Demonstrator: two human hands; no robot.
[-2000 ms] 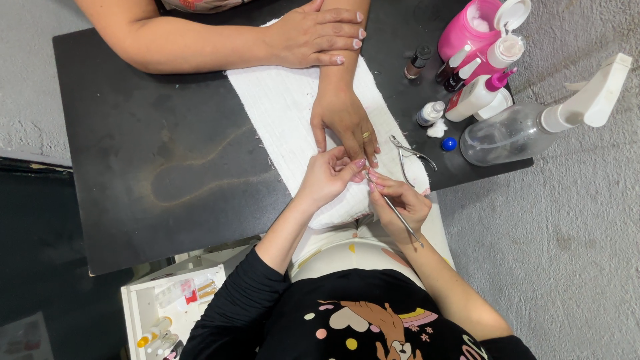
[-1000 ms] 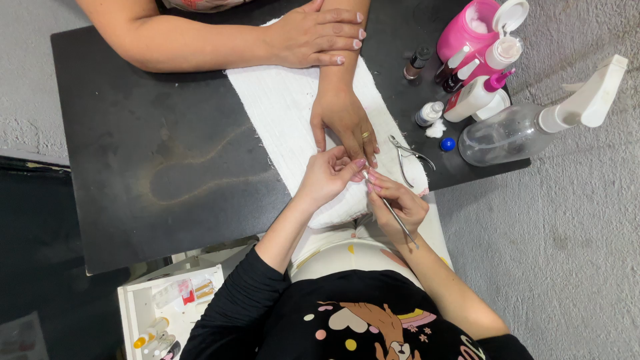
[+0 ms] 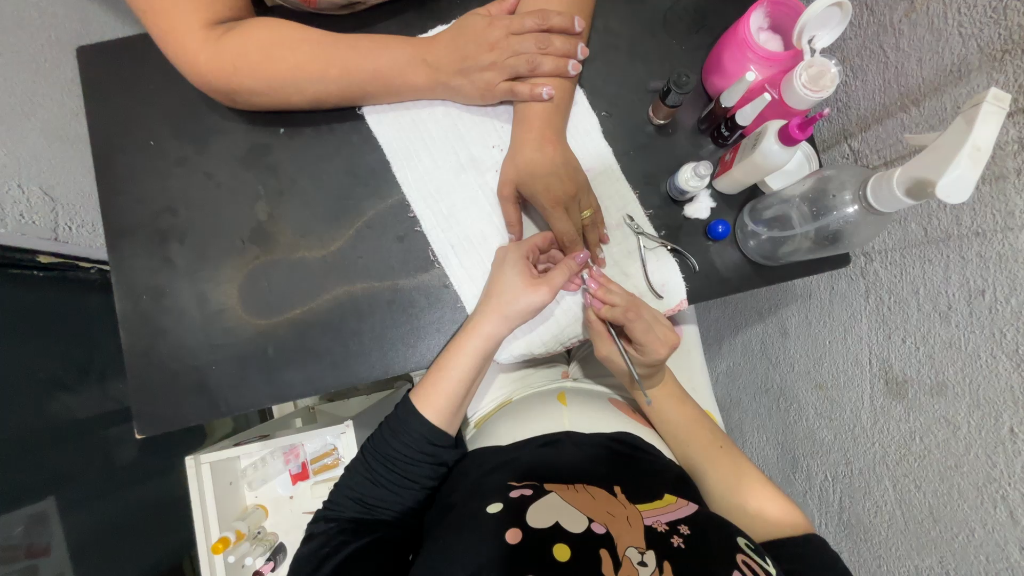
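Note:
My left hand (image 3: 532, 276) grips a fingertip of another person's hand (image 3: 552, 196), which lies palm down on a white towel (image 3: 432, 152) and wears a gold ring. In my right hand (image 3: 632, 328) is a thin metal cuticle pusher (image 3: 624, 352); its working end meets the held finger's nail, partly hidden by my fingers. The person's other hand (image 3: 512, 56) rests across their own forearm. Metal cuticle nippers (image 3: 646, 248) lie on the towel to the right of my hands.
On the black table (image 3: 184, 200), at right, stand a clear spray bottle (image 3: 808, 212), a pink jar of cotton (image 3: 744, 48), a white bottle with a pink cap (image 3: 756, 156), nail polish bottles (image 3: 670, 98), cotton (image 3: 700, 205) and a blue cap (image 3: 718, 230). An open white drawer (image 3: 216, 488) holds bottles at lower left.

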